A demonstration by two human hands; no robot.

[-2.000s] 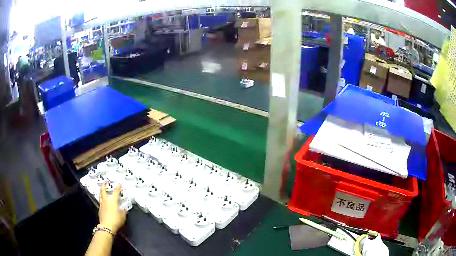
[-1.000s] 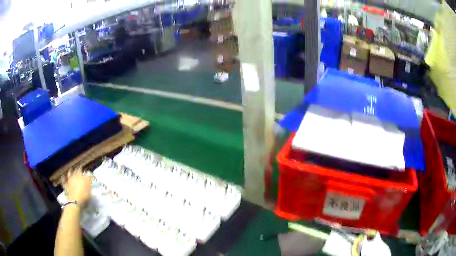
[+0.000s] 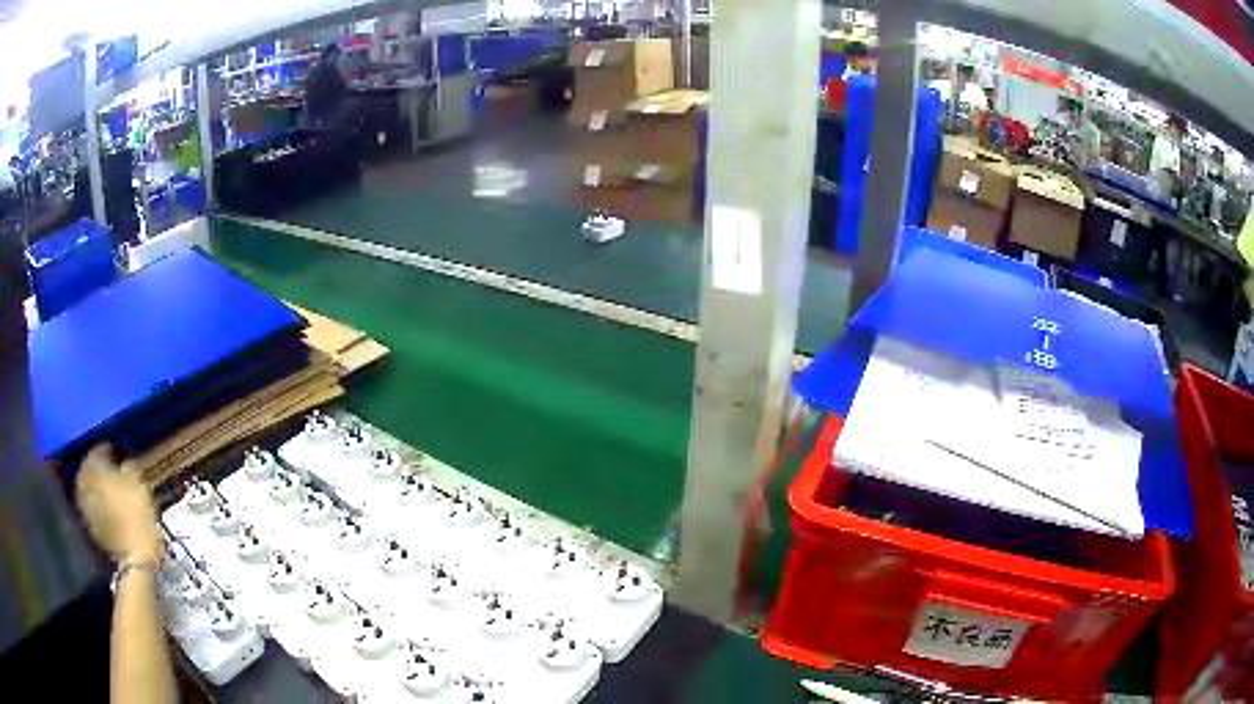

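White plug adapters [image 3: 443, 585] lie on the black mat in slanting rows, pins up, side by side. A shorter row [image 3: 227, 622] is at the left, by my forearm. My left hand [image 3: 116, 506], bare with a bracelet at the wrist, is at the far left, beyond the near end of the rows. Its fingertips are at the near corner of the stack of blue sheets [image 3: 158, 337] and brown cardboard sheets [image 3: 255, 420]. The fingertips are partly hidden, so I cannot tell whether they grip anything. My right hand is not in view.
A red bin [image 3: 880, 591] with white papers [image 3: 997, 433] and a blue sheet stands at the right, a second red crate [image 3: 1210, 509] beside it. A metal post [image 3: 750, 303] rises behind the adapters. One white adapter [image 3: 602, 227] lies on the far green surface.
My left hand has moved from the adapters at the left end of the rows up and left to the stack's corner. The view has shifted, and the tape by the red bin has left the picture.
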